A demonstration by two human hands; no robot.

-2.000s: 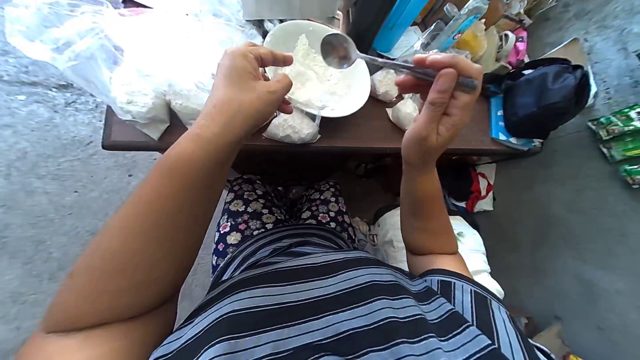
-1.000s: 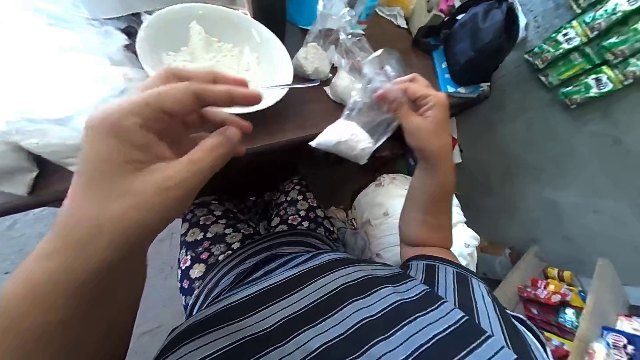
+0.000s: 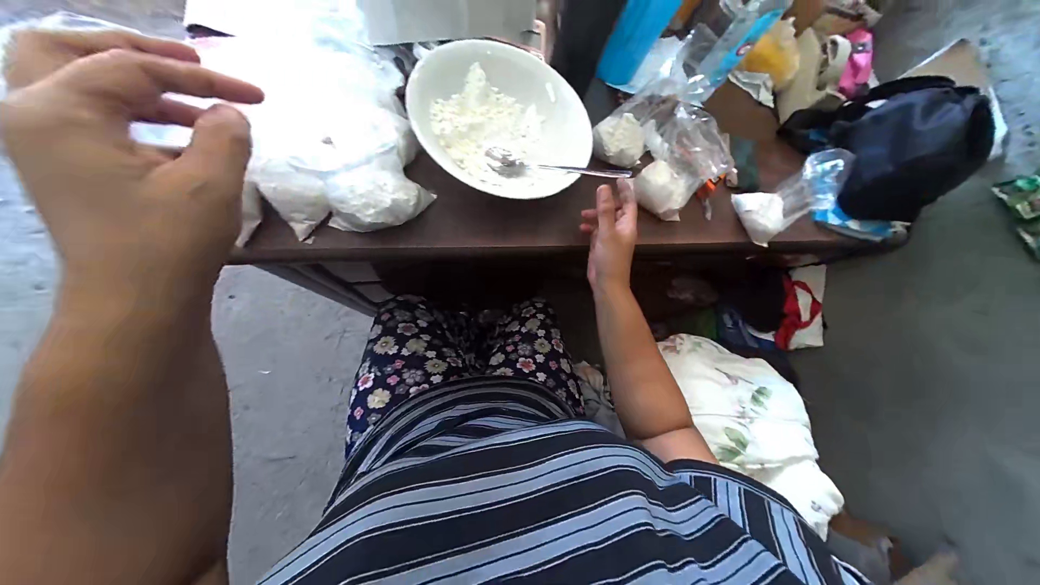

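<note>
My left hand (image 3: 138, 138) is raised at the upper left, fingers apart and holding nothing, in front of plastic bags of white powder (image 3: 325, 122). A white bowl (image 3: 561, 89) with white powder (image 3: 479, 122) stands on the brown table (image 3: 504, 227). A metal spoon (image 3: 561, 169) lies in it, its handle over the rim. My right hand (image 3: 613, 231) is just below the handle's end, empty, fingers loosely spread; whether a fingertip touches the handle I cannot tell. Right of it lie bags of powder (image 3: 662, 187), (image 3: 620, 140). Another small powder bag (image 3: 764, 215) lies farther right.
A dark backpack (image 3: 910, 146) sits at the table's right end, with a blue item (image 3: 642, 41) and a yellow bag (image 3: 772, 57) farther back. Below the right side is white floral cloth (image 3: 747, 398). Green packets (image 3: 1022, 203) lie at the far right.
My right hand held the spoon two seconds ago and a small bag of powder one second ago; it has let go of both. That bag now lies on the table at the right. The view has shifted.
</note>
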